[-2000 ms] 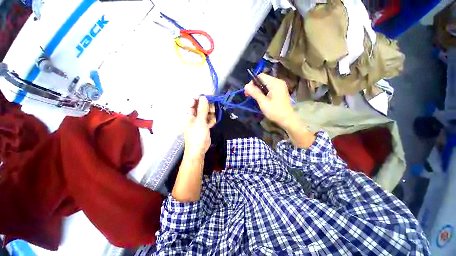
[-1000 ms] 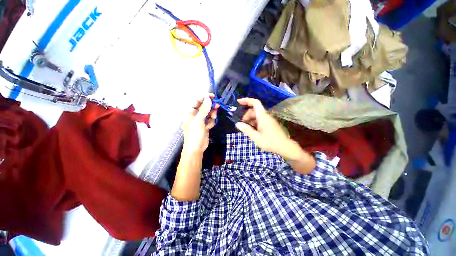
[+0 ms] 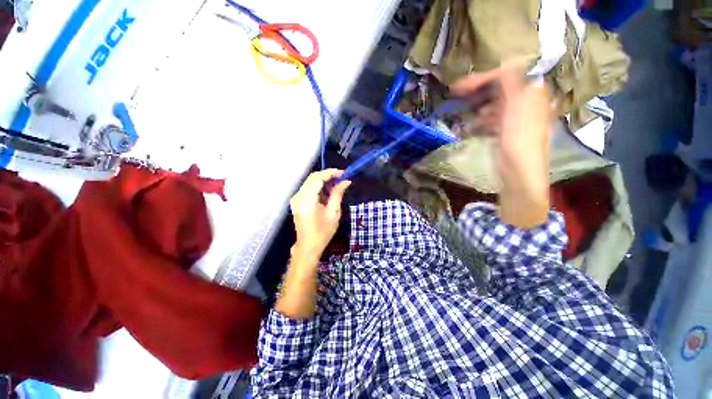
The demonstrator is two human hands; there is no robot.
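A blue cord [image 3: 376, 154] runs from the table edge to my left hand and on, stretched, toward my right hand. My left hand [image 3: 317, 206] pinches the cord at the table's front edge. My right hand [image 3: 507, 109] is raised over the khaki pieces and blurred; what its fingers hold cannot be made out. The scissors [image 3: 283, 53], with one red and one yellow loop, lie on the white tabletop with the cord beside them. A dark red garment piece [image 3: 148, 273] lies at the left, its edge by the presser foot area [image 3: 109, 148].
The white sewing machine [image 3: 70, 54] with "JACK" lettering stands at upper left. A blue bin [image 3: 421, 131] is beyond the table edge. Khaki cut pieces [image 3: 484, 35] are heaped at upper right. Olive-grey cloth [image 3: 621, 226] drapes around red pieces [image 3: 585, 209] at right.
My right hand has moved up and right, away from my left hand, and the cord between them has gone from bunched to stretched. My left hand still pinches it.
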